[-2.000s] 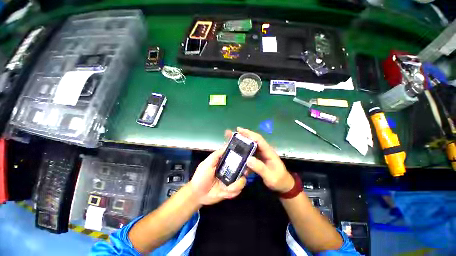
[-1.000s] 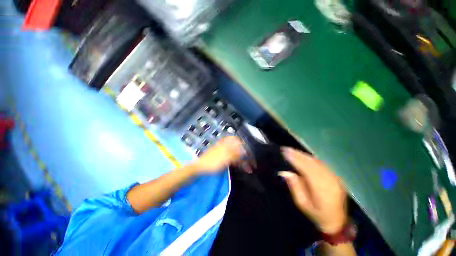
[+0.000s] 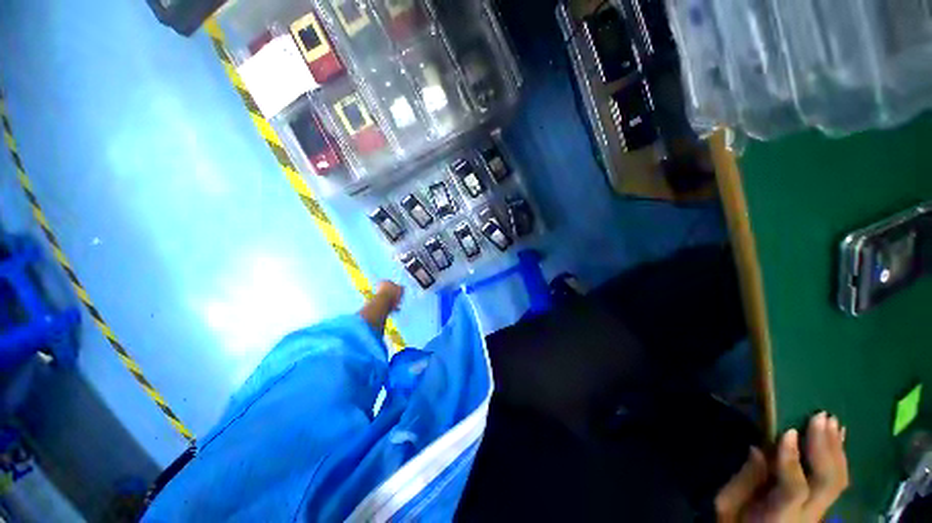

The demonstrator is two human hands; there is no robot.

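Observation:
My left hand (image 3: 382, 304) is small and partly hidden by its blue sleeve. It is low over the floor, at the near left of a clear tray (image 3: 542, 211) that carries several dark phone units (image 3: 417, 269) in rows. I cannot tell whether it holds anything. My right hand (image 3: 792, 475) is at the lower right, cut off by the picture's bottom edge. Its fingertips rest on the green bench's edge, fingers slightly apart, with nothing visible in them.
A clear blister tray (image 3: 401, 107) with red and yellow parts lies beyond the phone tray. The green bench (image 3: 797, 347) carries a dark phone (image 3: 887, 263), stacked clear trays (image 3: 797, 61) and a green label (image 3: 907, 410). Yellow-black tape (image 3: 307, 204) crosses the blue floor.
The view has swung left and down to the floor trays. The phone held in both hands two seconds ago is no longer seen in them. My hands have moved apart, the right onto the bench edge.

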